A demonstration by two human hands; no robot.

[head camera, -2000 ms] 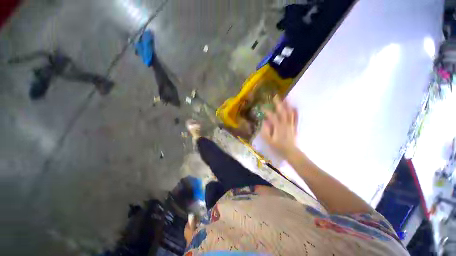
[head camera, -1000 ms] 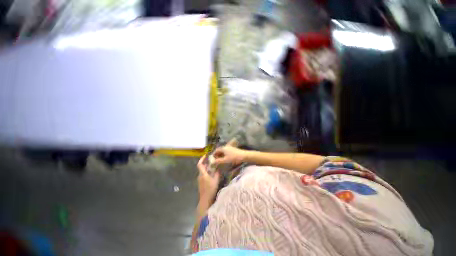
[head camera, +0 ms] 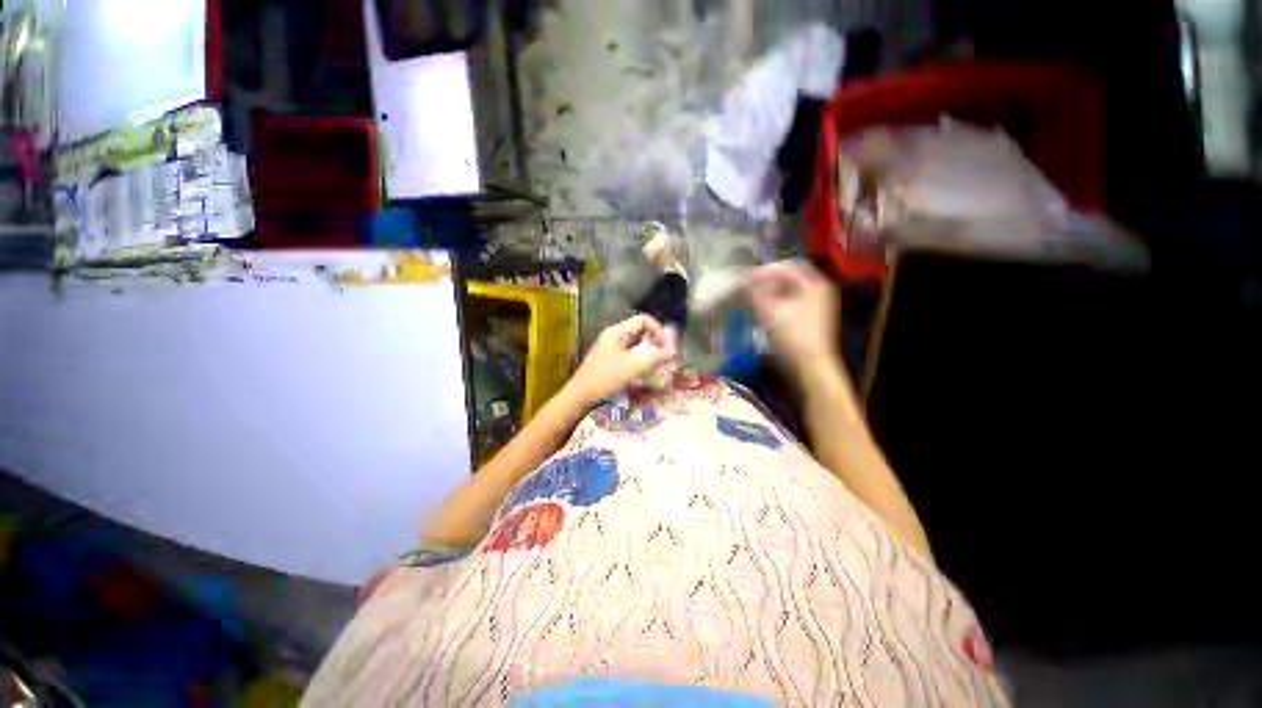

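Note:
My left hand (head camera: pixel 630 353) is in front of my body with its fingers curled; whether it holds something is hidden. My right hand (head camera: pixel 796 307) is raised to the right, apart from the left, and blurred. Its fingertips seem to pinch a small pale piece (head camera: pixel 720 289), which shows as a blurred streak pointing left.
A white table (head camera: pixel 235 401) is on the left. A yellow crate (head camera: pixel 551 353) stands beside its end. A red basket (head camera: pixel 832 180) with pale cloth (head camera: pixel 955 187) is at the upper right, near a dark surface (head camera: pixel 1066 457). White cloth (head camera: pixel 775 118) lies on the scrap-strewn floor.
The view has swung from the floor and table end to the aisle between the tables. My hands were together at a small pale thing; now they are apart, the right one out to the right.

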